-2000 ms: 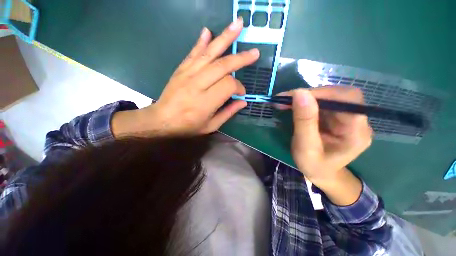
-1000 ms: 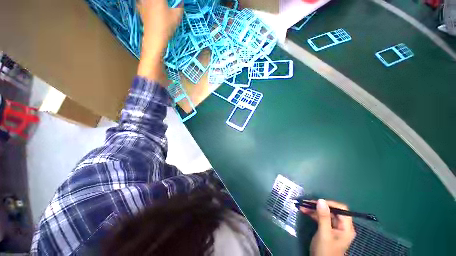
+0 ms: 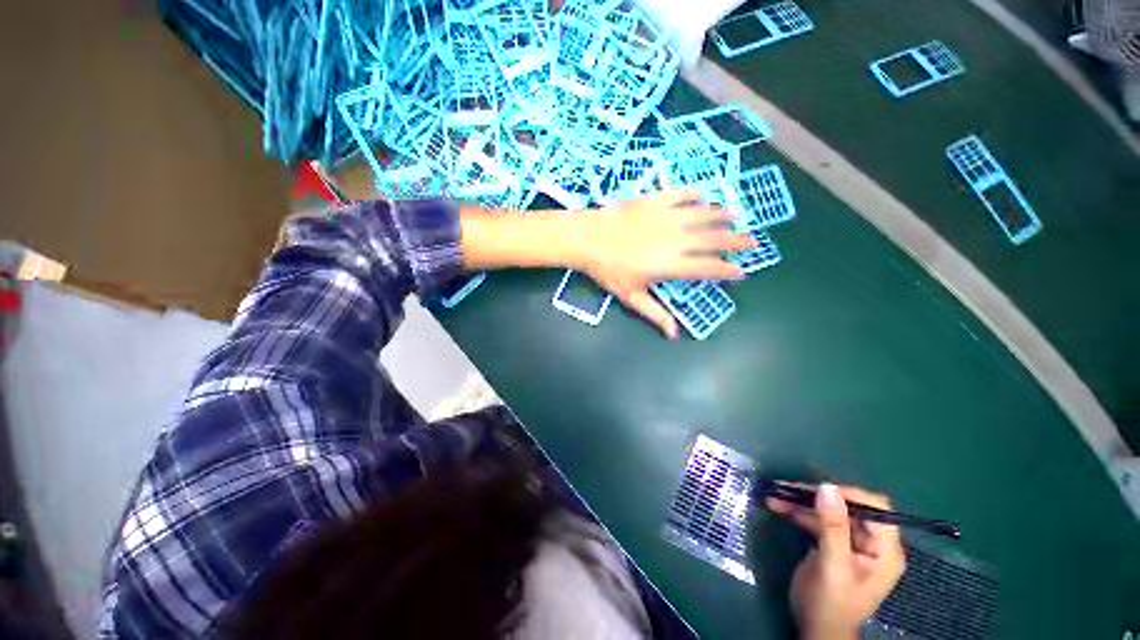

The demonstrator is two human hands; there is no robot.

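Note:
My left hand (image 3: pixel 656 244) is spread palm down over light-blue plastic housings at the near edge of the pile (image 3: pixel 500 100). One housing (image 3: pixel 695 308) shows partly below its fingers; whether the hand grips any is hidden. My right hand (image 3: pixel 850 563) holds slim black tweezers (image 3: pixel 863 509) like a pen. The tweezer tips are at the right edge of a clear sheet with rows of dark adhesive strips (image 3: pixel 713 510). A second striped sheet (image 3: pixel 938 594) lies partly behind my right hand.
Three separate housings (image 3: pixel 916 69) lie beyond a curved grey rail (image 3: pixel 900 231). A large brown cardboard sheet (image 3: pixel 125 150) stands at the left of the pile. The green bench (image 3: pixel 563 400) has its near edge running diagonally by my body.
The view has swung left from the sheet to the pile. Since one second ago my left hand has moved from the pile's far part to its near right edge, and more housings lie there.

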